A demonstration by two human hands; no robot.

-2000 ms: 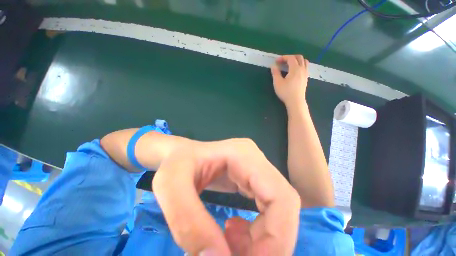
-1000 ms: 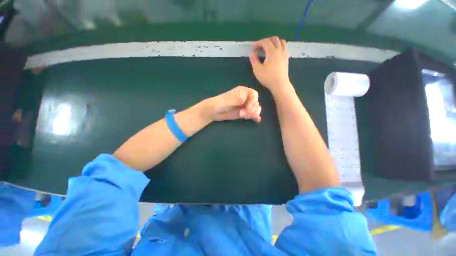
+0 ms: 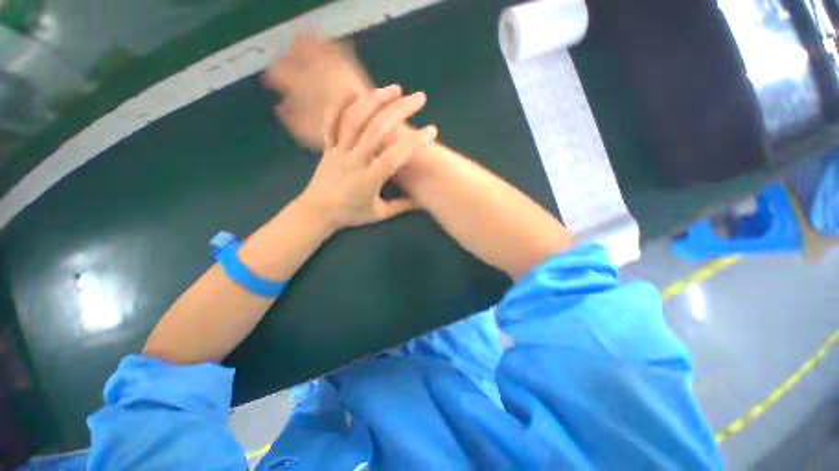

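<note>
My left hand [image 3: 361, 170], with a blue band on its wrist, lies across my right wrist. Its fingers are spread and it holds no object. My right hand [image 3: 317, 87] is blurred, over the dark-green bench close to the pale strip. Its fingers cannot be made out clearly, and no object shows in it. The label roll [image 3: 547, 28] lies to the right of my hands, at the top. Its printed strip [image 3: 575, 147] runs down to the bench's front edge and curls over there.
A thick black foam tray [image 3: 676, 92] with a lit, whitish screen [image 3: 771, 69] stands at the right. The pale strip [image 3: 202, 78] curves along the bench [image 3: 156, 221]. Below the right side are a blue stool [image 3: 750, 225] and yellow floor lines.
The view has turned and shifted. My left hand has opened from a curled shape and moved onto my right wrist. My right hand has moved left along the bench.
</note>
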